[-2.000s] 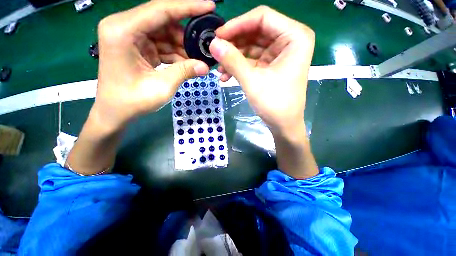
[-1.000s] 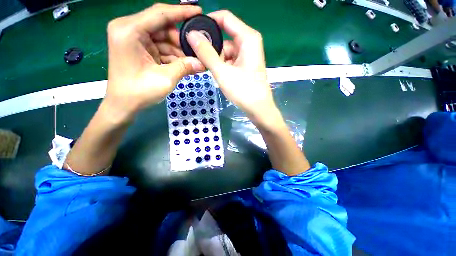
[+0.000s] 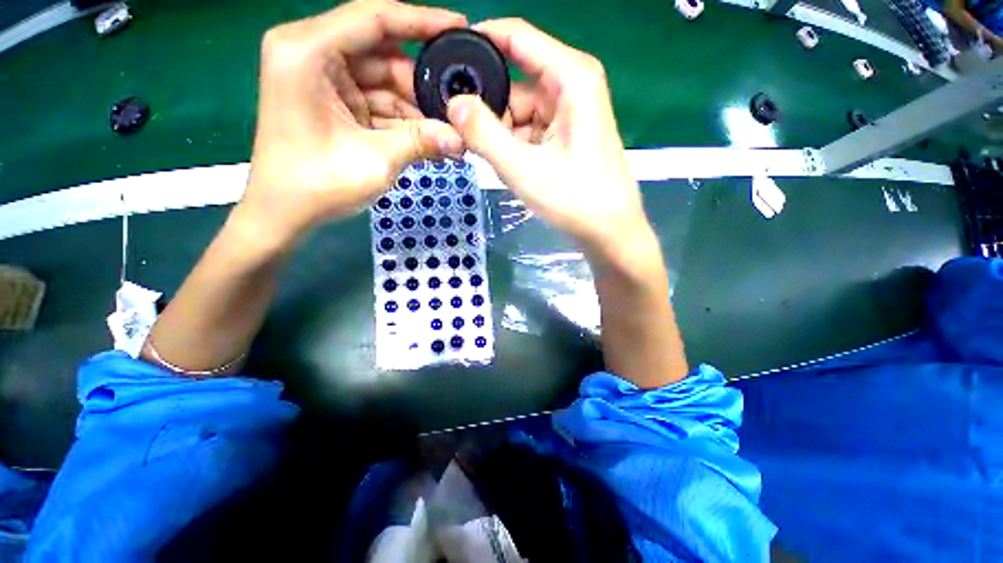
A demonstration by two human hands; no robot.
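Note:
A black round part is held up over the far end of the sheet, its ringed face and dark centre towards me. My left hand grips its left side with fingertips and thumb. My right hand holds its right side, with the thumb at the lower edge of the centre ring. The backing sheet lies on the dark green bench below, with rows of small round dark pieces and a blank area at its near left corner. Its far end is partly hidden by my hands.
A pale rail crosses behind the sheet. The green belt carries black round parts and whitish square parts. Clear film lies right of the sheet, a crumpled white scrap left. A blue-clad person is at the right.
My right thumb has moved from over the part's centre to its lower edge, uncovering the centre. The parts on the belt have shifted left.

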